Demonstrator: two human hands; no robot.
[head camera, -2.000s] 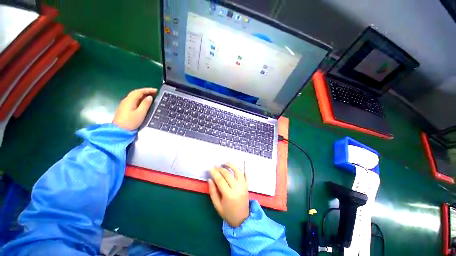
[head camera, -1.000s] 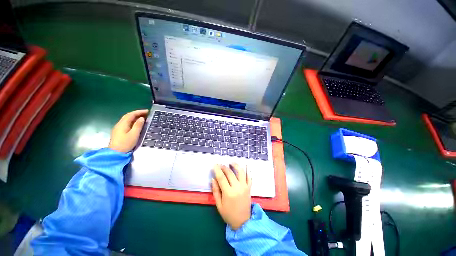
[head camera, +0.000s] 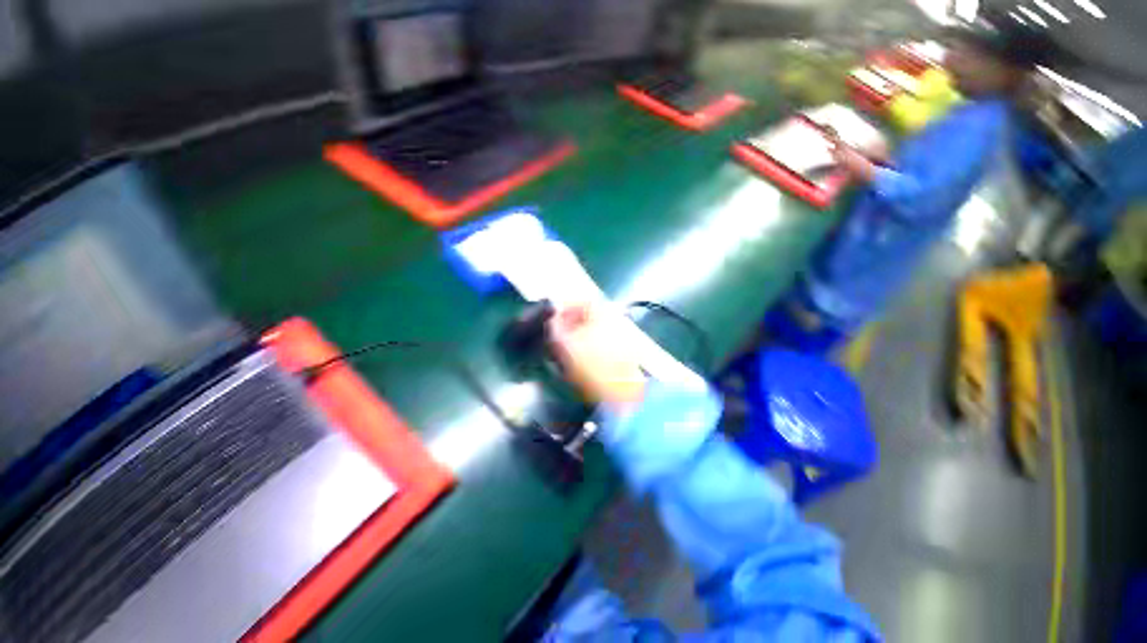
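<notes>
The picture is blurred. My right hand (head camera: 596, 357) is at the black barcode scanner (head camera: 526, 337), over the white label strips (head camera: 654, 361); blur hides whether its fingers are closed around it. The strips run from a small blue bin (head camera: 473, 261) toward the bench edge. The silver laptop (head camera: 271, 502) lies open on its red tray (head camera: 365, 421) at the left, cut off by the frame, its screen lit. A black cable (head camera: 359, 352) leaves its right side. A black box (head camera: 554, 455) lies below the scanner. My left hand is out of view.
A dark open laptop (head camera: 440, 141) stands on a red tray behind, with another tray (head camera: 686, 111) farther along. At the right, a person in blue (head camera: 899, 226) works at the bench. A blue stool (head camera: 811, 421) stands by its edge. Another person's yellow-orange trousers (head camera: 1002, 333) show in the aisle.
The view has swung right. My right hand has left the touchpad area and moved to the scanner. My left hand has gone out of the picture.
</notes>
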